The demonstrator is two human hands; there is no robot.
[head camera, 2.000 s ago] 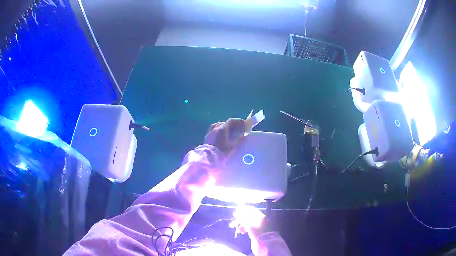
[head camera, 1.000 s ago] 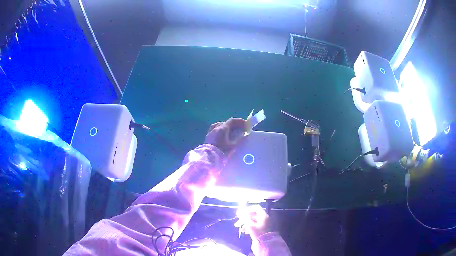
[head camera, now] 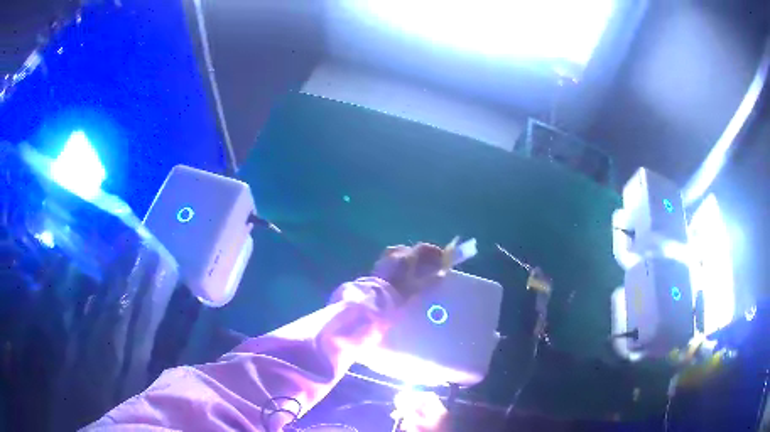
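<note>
A white rounded projector unit [head camera: 464,325] with a glowing blue ring sits at the near table edge. My left hand [head camera: 412,266] rests on its far left corner and pinches a small pale strip [head camera: 464,249]. Intense white light glares along the unit's lower edge. My right hand [head camera: 420,409] is below the unit at the bottom of the picture, washed out by the glare; its fingers and anything in it cannot be made out. A long-tipped tool [head camera: 538,281] with a yellowish body lies right of the unit.
Another white unit [head camera: 198,228] stands at left with a black plug. Two more units [head camera: 657,308] stand at right beside a bright light. A mesh basket [head camera: 570,152] is at the back right of the green table [head camera: 380,160]. Clear plastic and a blue curtain [head camera: 135,84] hang at left.
The view has tilted and shifted, so the table and units appear lower. My left hand keeps its place on the unit with the strip. My right hand now shows less, nearer the bottom edge.
</note>
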